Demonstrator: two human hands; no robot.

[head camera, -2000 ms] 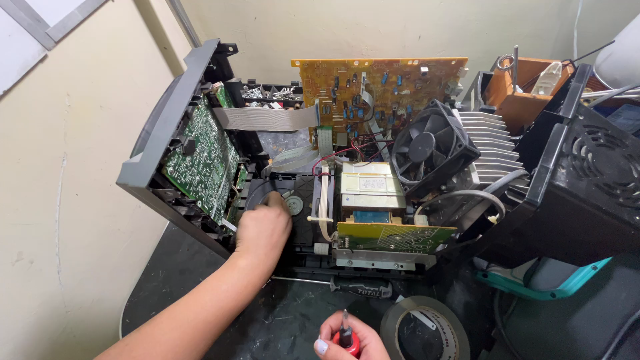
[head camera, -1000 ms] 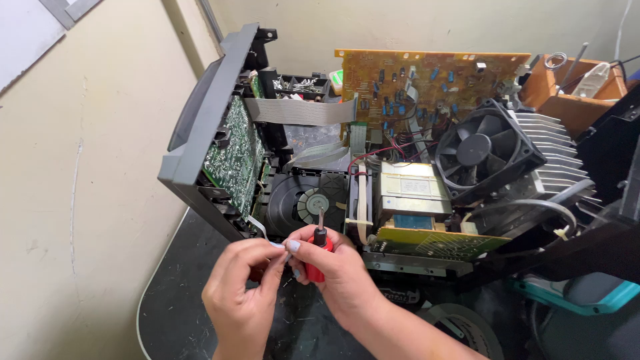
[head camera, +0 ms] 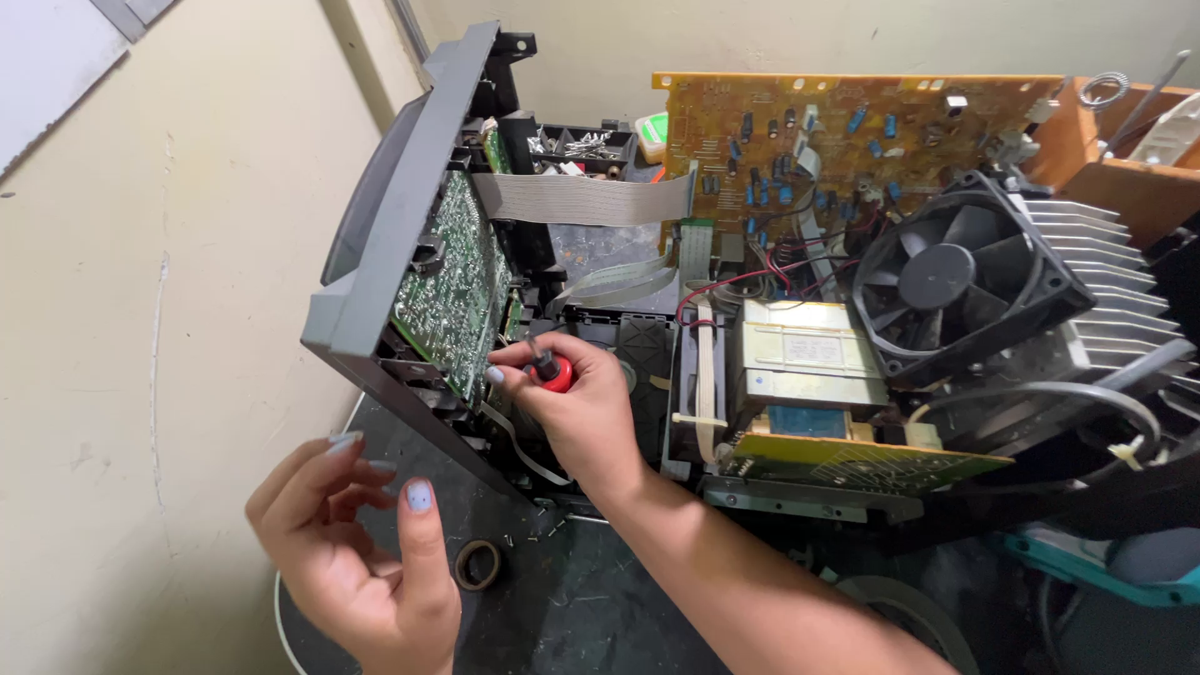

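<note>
My right hand (head camera: 591, 412) holds a red-handled screwdriver (head camera: 551, 371) in its curled fingers, its thumb and index fingertips at the lower edge of a green circuit board (head camera: 455, 291). That board is fixed inside the grey front panel (head camera: 403, 187) of an opened audio unit. A narrow flat cable (head camera: 525, 445) curves below the fingertips; what they pinch, if anything, is hidden. My left hand (head camera: 366, 553) is raised at the lower left with its fingers apart, holding nothing. A wide ribbon cable (head camera: 591, 199) runs from the panel's board to an upright amber circuit board (head camera: 797, 141).
Right of my hand are a transformer (head camera: 811, 352), a black fan (head camera: 937, 277) and a finned heatsink (head camera: 1097, 272). A brown tape roll (head camera: 478, 565) and small screws (head camera: 534, 538) lie on the dark table. Behind stands a tray of screws (head camera: 586, 145); a clear tape roll (head camera: 909, 609) is lower right.
My left hand has drawn back from my right hand, toward the lower left. My right hand, still with the red screwdriver, has moved up to the panel's circuit board. The view has shifted.
</note>
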